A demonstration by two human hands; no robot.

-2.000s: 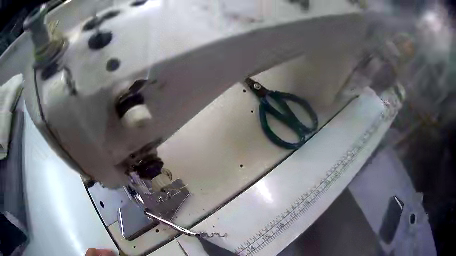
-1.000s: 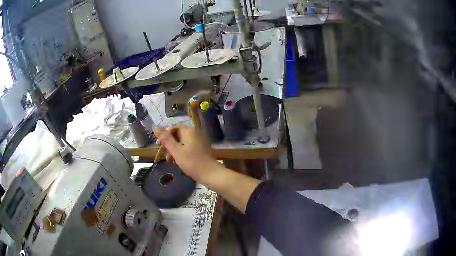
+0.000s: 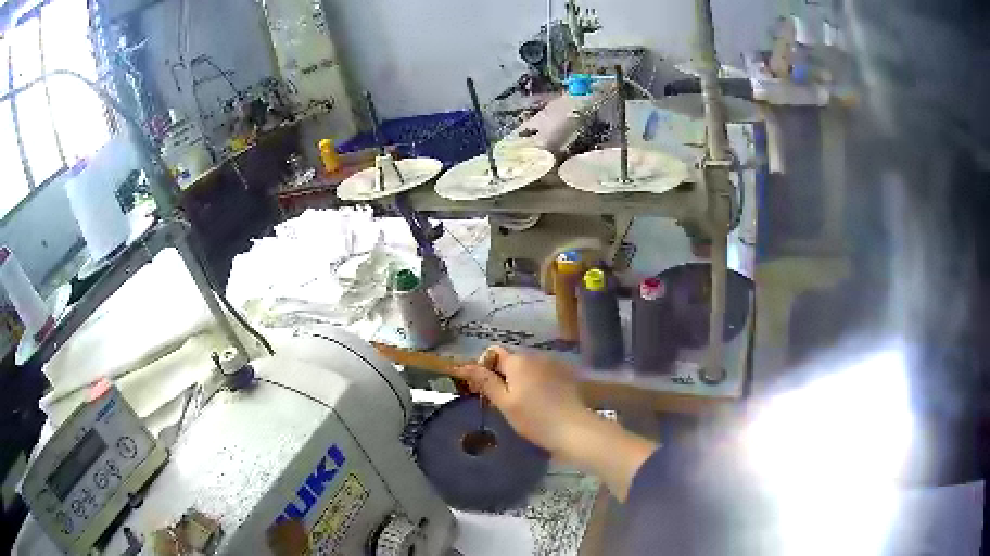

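Observation:
My right hand reaches in from the right over a flat black tape roll, behind the sewing machine head. Its thumb and fingers are pinched together around a thin dark rod that points down at the roll's centre hole. I cannot tell whether the rod is a spindle or a pointed tool. The white sewing machine with blue JUKI lettering stands at the lower left. My left hand is not in view.
Thread cones and another black roll stand on the table behind. White discs with spindles are above them. A pale fabric pile lies at left. The control panel is at lower left. Bright glare covers the lower right.
The view has lifted from the machine bed and green scissors to the area behind the machine. My right hand came into view over the roll and now sits closer to its hole.

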